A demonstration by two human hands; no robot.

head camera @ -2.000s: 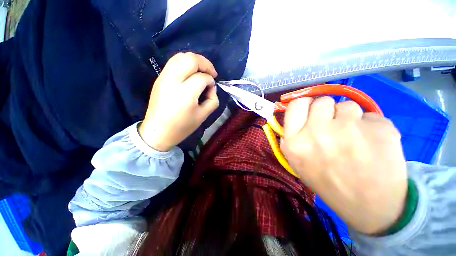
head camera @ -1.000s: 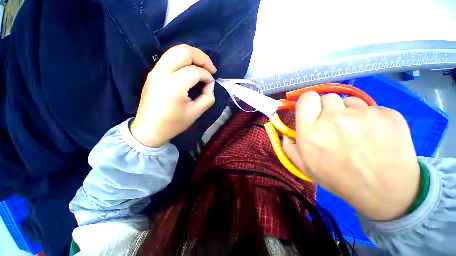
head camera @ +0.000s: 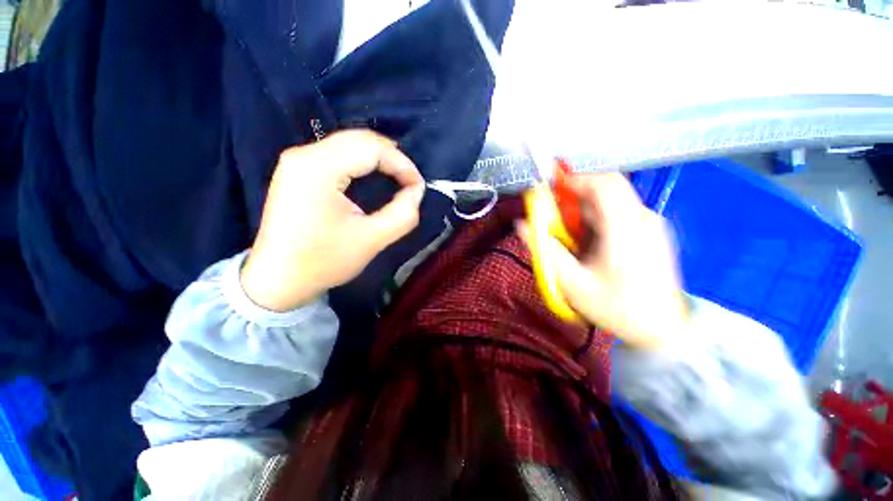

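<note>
The navy garment [head camera: 157,166] lies over the table's left part and my lap. My left hand [head camera: 333,210] pinches a white cord loop [head camera: 475,200] between thumb and fingertips, beside the garment; the loop hangs out to the right. My right hand [head camera: 627,254] is blurred and holds the scissors [head camera: 550,245] by their red and yellow handles, right of the loop and apart from it. The blades are blurred and point up toward the table. Whether they are open cannot be told.
The white table [head camera: 676,68] has a ruled tape [head camera: 705,142] along its front edge. A blue crate [head camera: 759,254] stands below at the right, with more blue at the lower left. A red object [head camera: 862,435] is at the lower right. A red checked apron [head camera: 490,284] covers my lap.
The scissors have come away from the cord loop, and their blades have swung from pointing left to pointing up. My right hand has drawn back and turned. My left hand still pinches the loop, slightly lower.
</note>
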